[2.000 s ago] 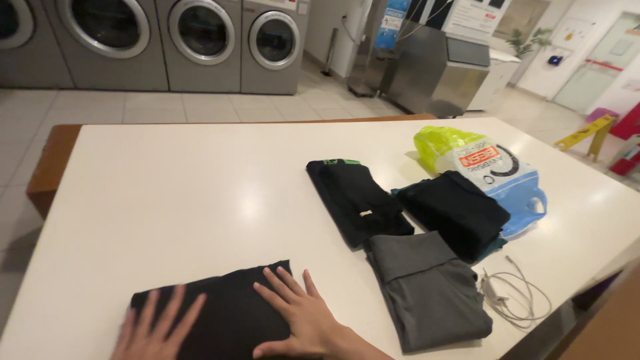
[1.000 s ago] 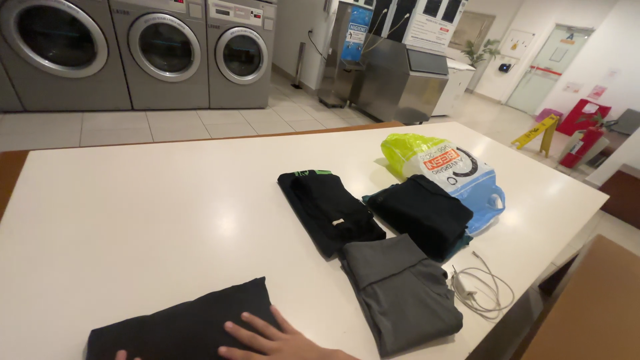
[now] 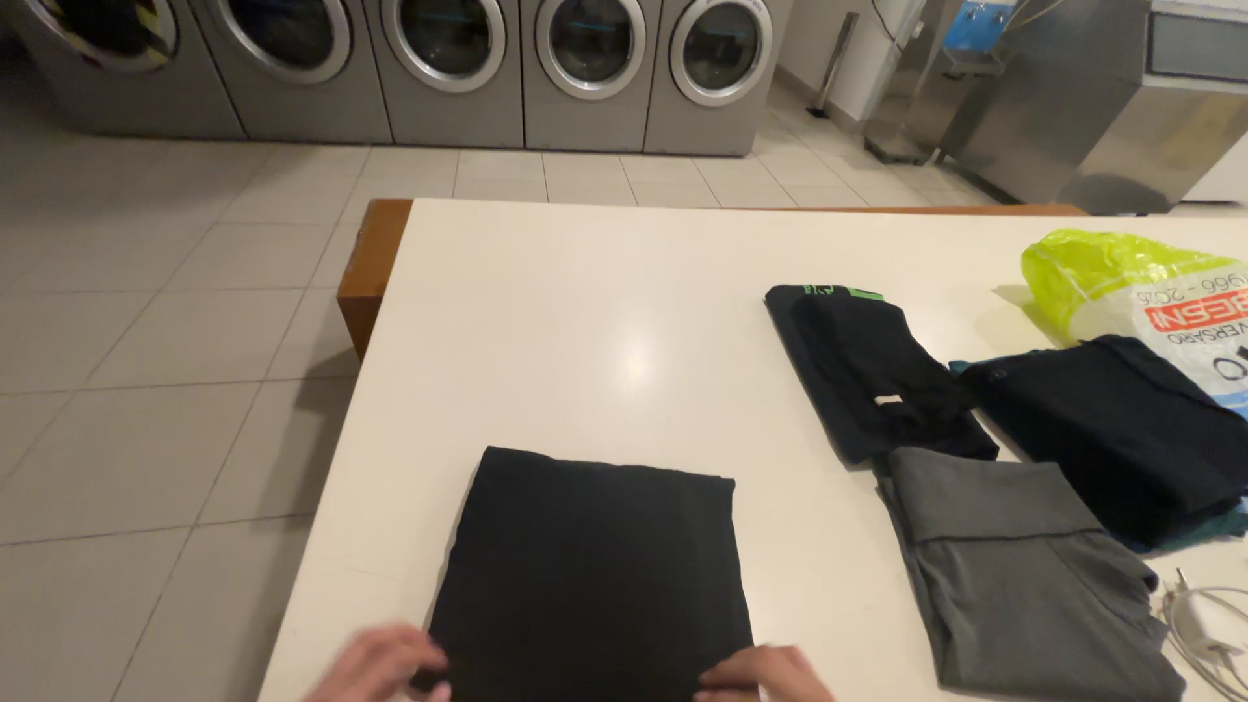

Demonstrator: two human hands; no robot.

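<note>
A folded black garment (image 3: 595, 565) lies flat on the white table near its front edge. At its lower left edge, my left hand (image 3: 385, 663) has its fingers bent at the cloth; a small dark bit of fabric shows between them. My right hand (image 3: 765, 673) pinches the lower right edge of the same garment. To the right, a folded gray garment (image 3: 1033, 585) rests beside a folded black garment with green lettering (image 3: 877, 370) and a thicker dark folded stack (image 3: 1121, 429). Both hands are partly cut off by the frame's bottom edge.
A green, white and blue plastic bag (image 3: 1131, 283) lies at the table's right, with a white charger and cable (image 3: 1209, 624) below. The white table (image 3: 546, 322) has a wooden support at its far left corner. Several front-loading machines (image 3: 590, 49) stand across the tiled floor.
The black garment before me now lies squarer to the view, and my hands have moved from resting flat on it to its lower edges. The view has turned left and down.
</note>
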